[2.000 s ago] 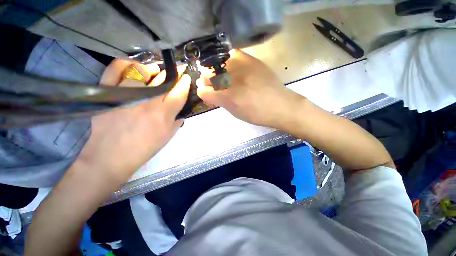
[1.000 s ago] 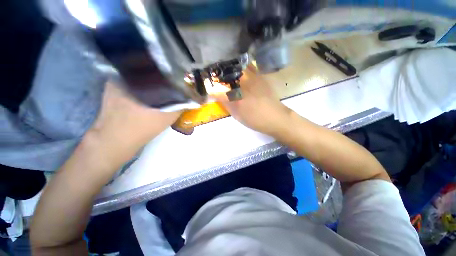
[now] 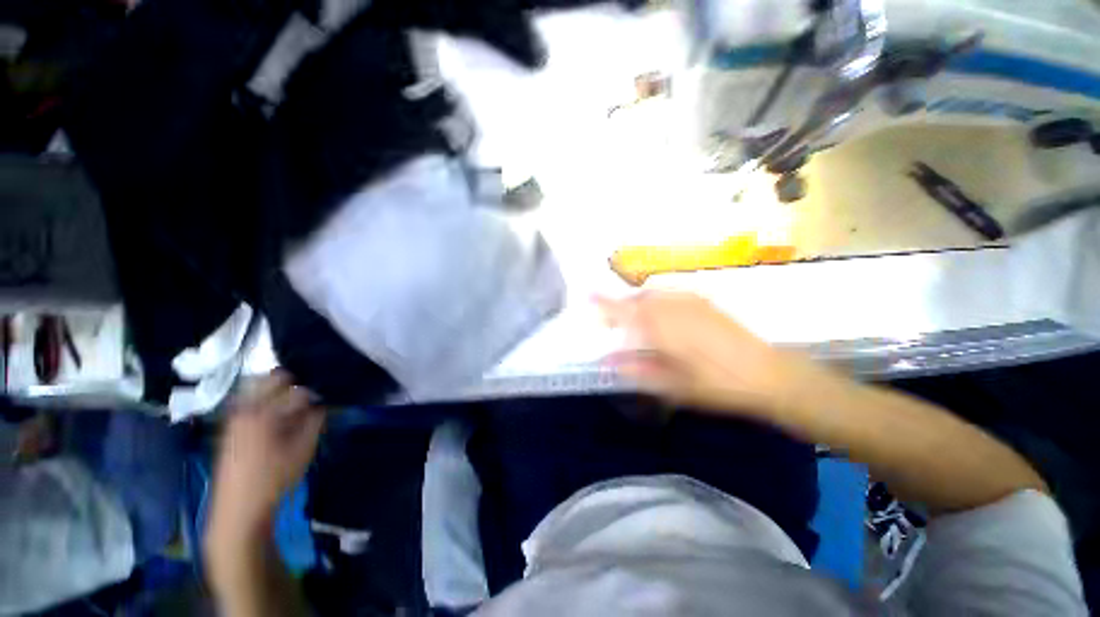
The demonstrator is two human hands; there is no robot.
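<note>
The black garment [image 3: 338, 145] lies heaped on the table, left of the sewing machine. Its pale blue-grey cloth [image 3: 422, 283] faces up near the front edge. My left hand [image 3: 271, 428] is blurred at the front edge, by the garment's lower left; whether it grips cloth cannot be told. My right hand [image 3: 676, 344] is blurred over the table front, right of the pale cloth, fingers apart, with nothing visible in it. The needle area [image 3: 772, 181] is partly lost in lamp glare. A yellow-orange strip [image 3: 700, 256] lies on the bed's left end.
Black thread snips [image 3: 955, 201] lie on the cream machine bed [image 3: 869, 181]. White cloth [image 3: 1062, 271] is at the right end. The silvery table edge [image 3: 941, 352] runs along the front. Another person's pale clothing [image 3: 60, 530] shows at lower left, near a red-and-white item [image 3: 54, 350].
Both hands have left the needle area: the left went to the left front edge, the right to the table front. The view has swung left, showing the garment heap. The yellow-orange strip is uncovered.
</note>
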